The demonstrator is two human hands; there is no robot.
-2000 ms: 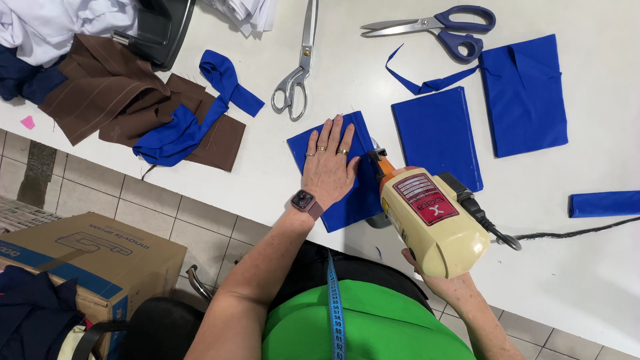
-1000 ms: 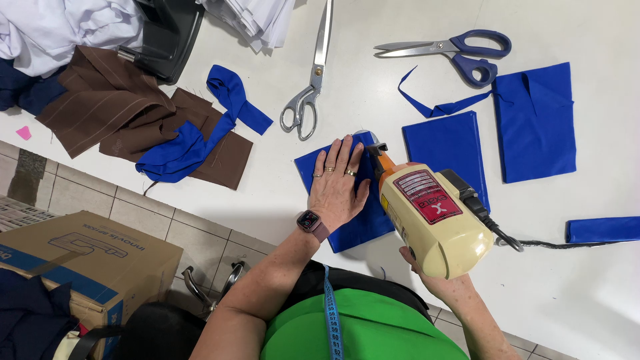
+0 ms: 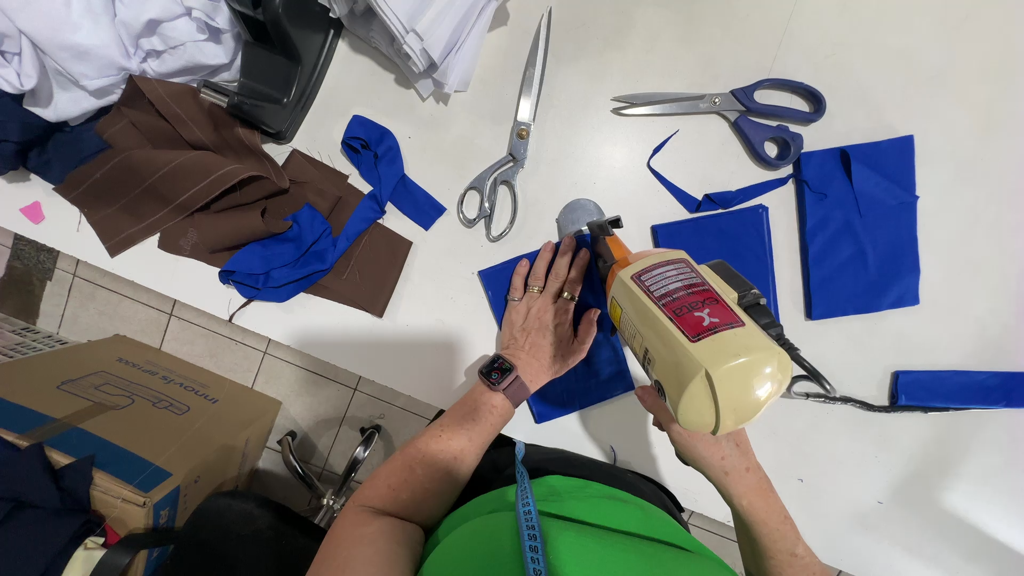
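Note:
My left hand (image 3: pixel 546 308) lies flat, fingers spread a little, on a blue fabric stack (image 3: pixel 580 384) at the table's near edge. Just right of it, my right hand (image 3: pixel 688 428) is around the lower side of a cream electric fabric cutter (image 3: pixel 696 336); the machine's body hides most of its fingers. The cutter's orange and black head stands at the stack's right side, and its round metal base plate (image 3: pixel 579 218) shows past the stack's far edge. Two more folded blue fabric pieces (image 3: pixel 716 240) (image 3: pixel 860 232) lie to the right, with a narrow blue strip (image 3: pixel 712 200) beside them.
Metal shears (image 3: pixel 512 160) and blue-handled scissors (image 3: pixel 728 104) lie beyond my hands. Brown fabric (image 3: pixel 184 172), a blue band (image 3: pixel 280 256), a black device (image 3: pixel 280 64) and white cloth (image 3: pixel 120 40) are at left. The cutter's cord (image 3: pixel 872 406) runs right, by a blue roll (image 3: pixel 956 390). A cardboard box (image 3: pixel 120 416) stands below.
The cutter's head has moved away from me along the right side of the blue stack, and its base plate now shows beyond the far edge. My left hand stays on the stack.

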